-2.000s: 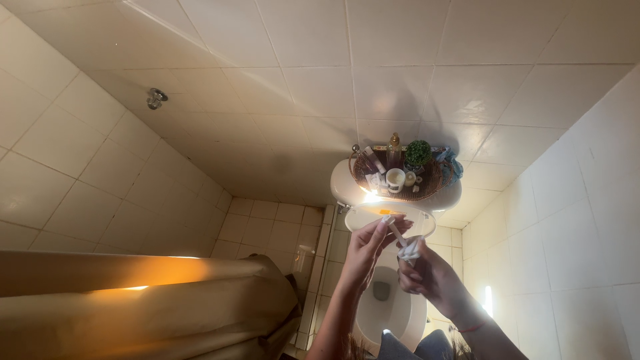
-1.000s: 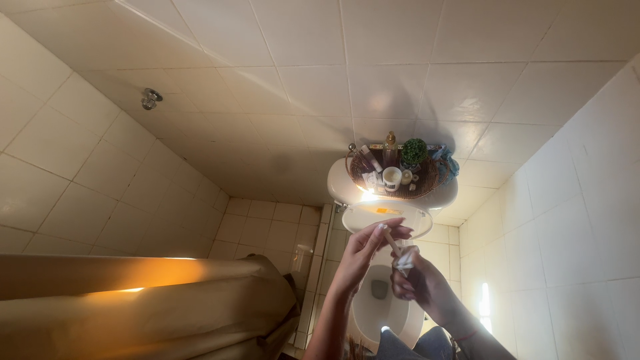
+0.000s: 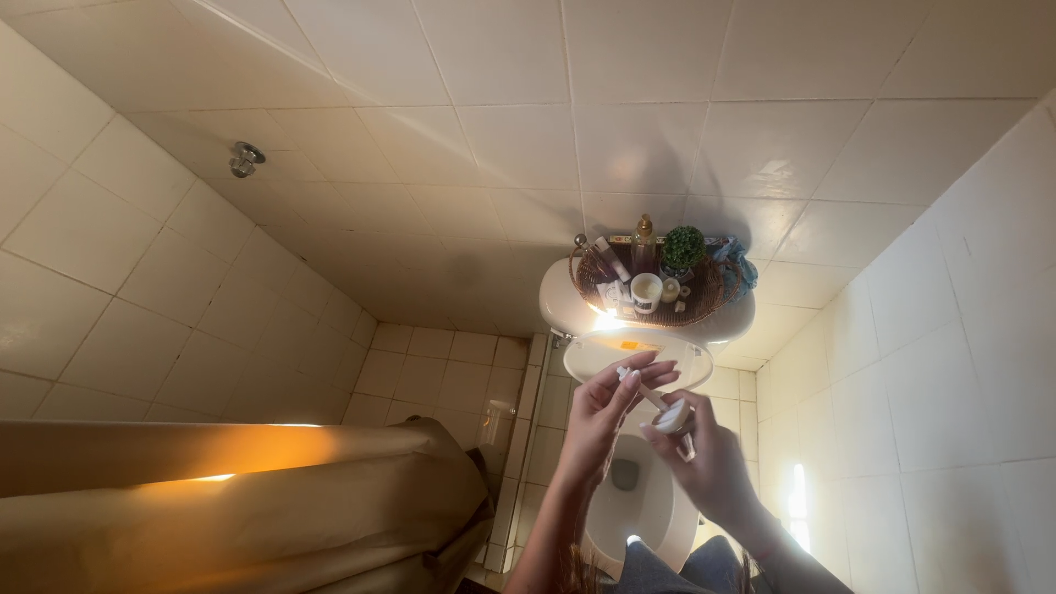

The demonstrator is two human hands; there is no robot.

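My left hand [image 3: 615, 400] holds one end of a slim, pale stick-like item [image 3: 648, 390] between thumb and fingers, its other fingers spread. The item's far end reaches a small round white object [image 3: 672, 417], perhaps a container or cap, which my right hand [image 3: 705, 462] grips with its fingertips. Both hands are above the open toilet bowl [image 3: 643, 503], in front of the raised lid [image 3: 577, 355]. Where exactly the stick and the round object meet cannot be made out.
On the toilet tank [image 3: 557, 297] stands a wicker basket [image 3: 705, 309] with a pump bottle [image 3: 643, 243], a white candle jar [image 3: 646, 293], a small green plant [image 3: 684, 247] and a blue cloth [image 3: 737, 268]. A tan curtain [image 3: 371, 503] hangs at lower left.
The right hand has turned somewhat, and the round white object in it shows more of its face than a second ago. Both hands stay close together over the bowl.
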